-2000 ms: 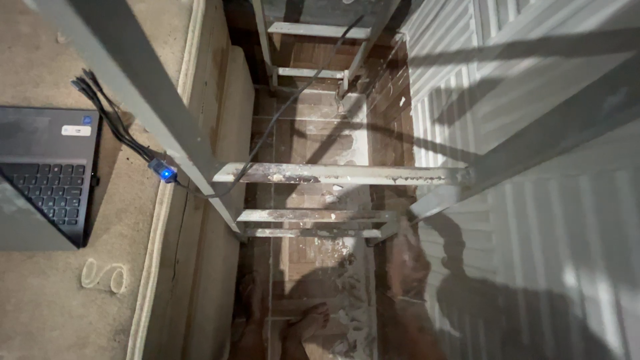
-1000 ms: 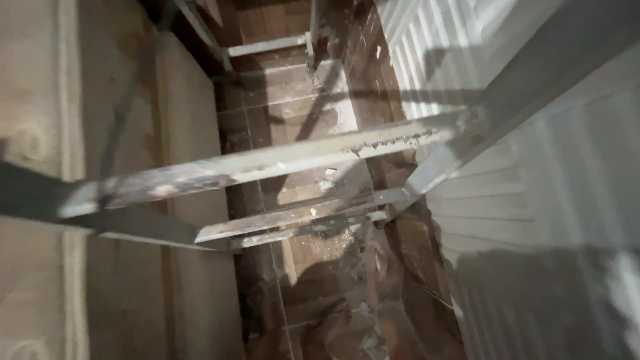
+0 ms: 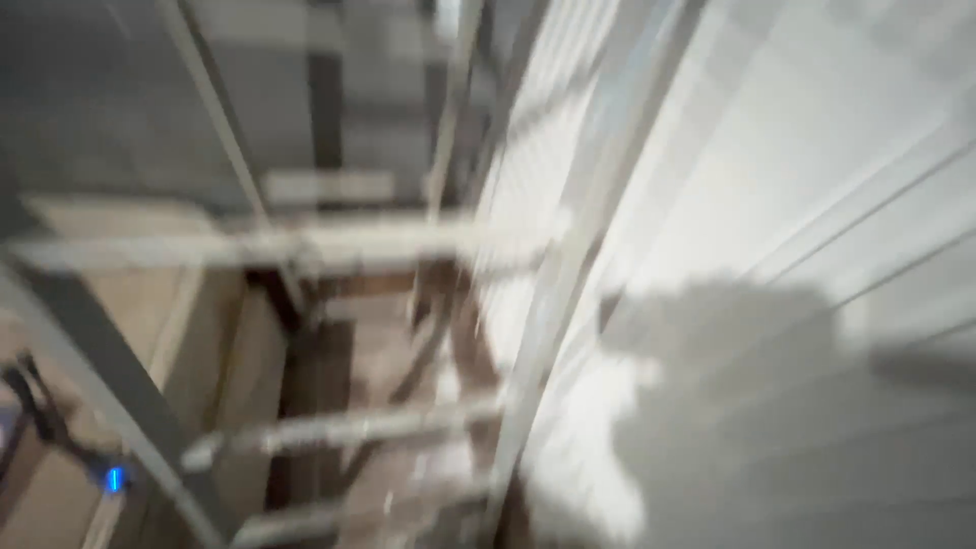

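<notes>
Neither my left hand nor my right hand shows in the head view. A pale metal ladder fills the middle of the view, its upper rung crossing from left to right and lower rungs beneath it. Strong motion blur hides fine detail. At the lower left, a small blue light glows on a device joined to dark cables. What either hand holds or touches cannot be seen.
White ribbed panelling stands on the right, with a dark shadow across it. To the left runs a beige padded surface. Between them lies a brown floor with whitish marks. The background above is grey.
The view has swung upward, bringing more of the grey background and white panelling in. The laptop seen two seconds ago is no longer clearly visible.
</notes>
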